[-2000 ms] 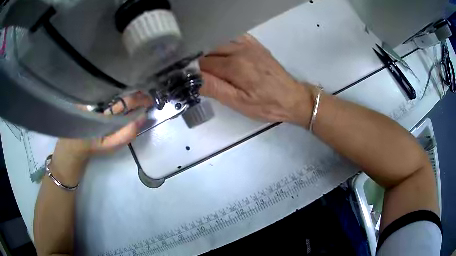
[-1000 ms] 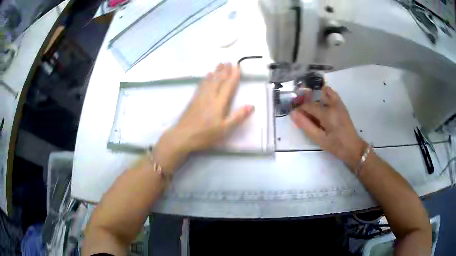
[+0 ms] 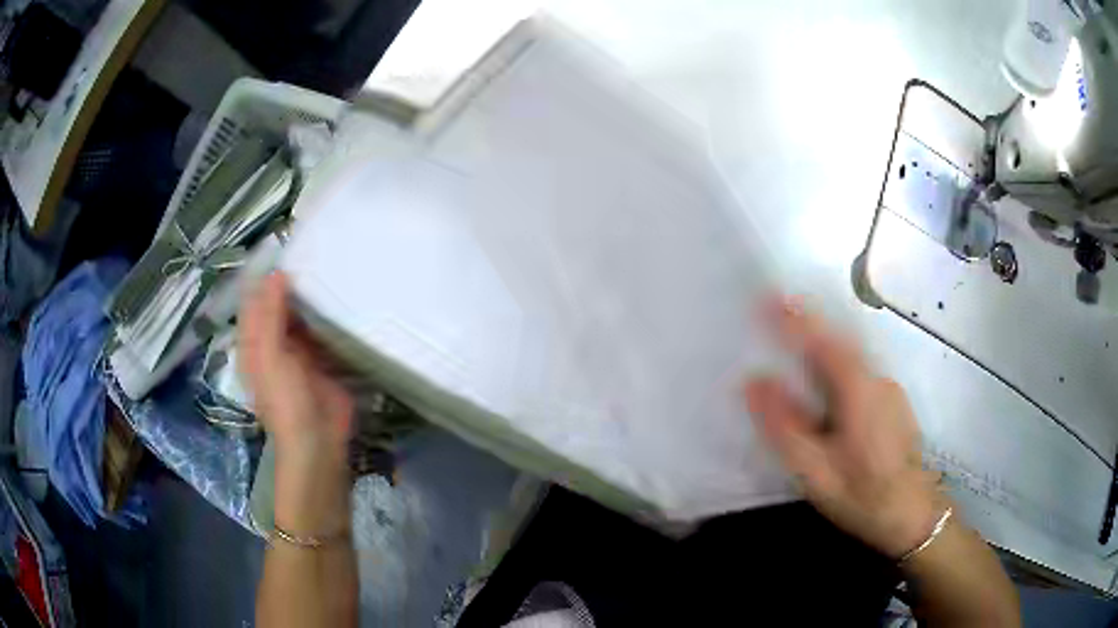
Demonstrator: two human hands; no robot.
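Observation:
A large white piece with a green border [image 3: 490,442] is tilted and motion-blurred at the table's front left edge, partly past it. A greyish-white area overlaps its right part; whether this is a second layer is unclear. My left hand [image 3: 294,380] holds its left end, with the fingers blurred. My right hand [image 3: 846,429] is at its right end, with fingers and thumb on the edge. The sewing machine head [image 3: 1060,135] is at the upper right, away from the piece, with its needle plate [image 3: 938,202] uncovered.
A pale plastic basket [image 3: 235,108] at the left holds tied white and green pieces [image 3: 184,276]. Blue fabric [image 3: 74,393] lies left of it. Another table [image 3: 74,111] stands at the upper left. Black snips [image 3: 1110,505] are cut off at the right edge.
The view has swung left. The panel has moved off the machine area towards the basket side and turned. My right hand has left the needle area for the panel; my left hand is at its left end.

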